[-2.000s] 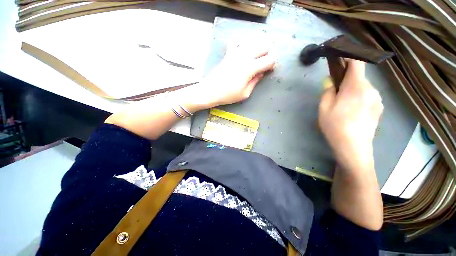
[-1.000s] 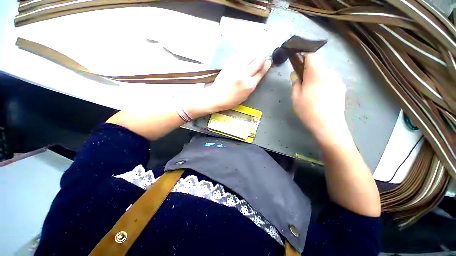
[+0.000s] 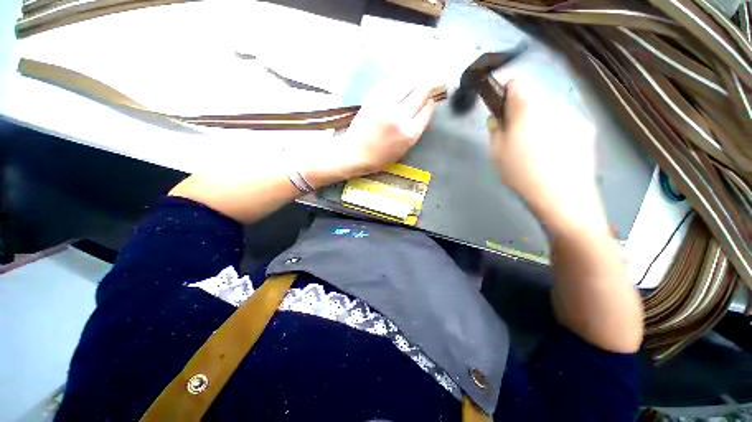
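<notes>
My left hand [image 3: 387, 132] lies on the grey board [image 3: 470, 177] and holds a brown strap [image 3: 280, 120] with a pale stripe. The strap's short end shows past my fingertips; the rest runs left over the white table. My right hand [image 3: 540, 144] grips the wooden handle of a hammer [image 3: 486, 78], blurred. Its dark round face is just right of the strap end, apart from it. A yellow-edged jig [image 3: 384, 194] with a pale centre lies at the board's near edge, below my left hand.
A large heap of striped straps [image 3: 660, 91] covers the right side, with more straps [image 3: 74, 15] at the top left. A thin dark sliver [image 3: 297, 83] lies on the white table [image 3: 198, 74]. A thin dark cord [image 3: 665, 247] is by the board's right corner.
Since two seconds ago, my right hand and the hammer have moved left to the strap end. The strap in my left hand has shifted up, and its end now shows past my fingers.
</notes>
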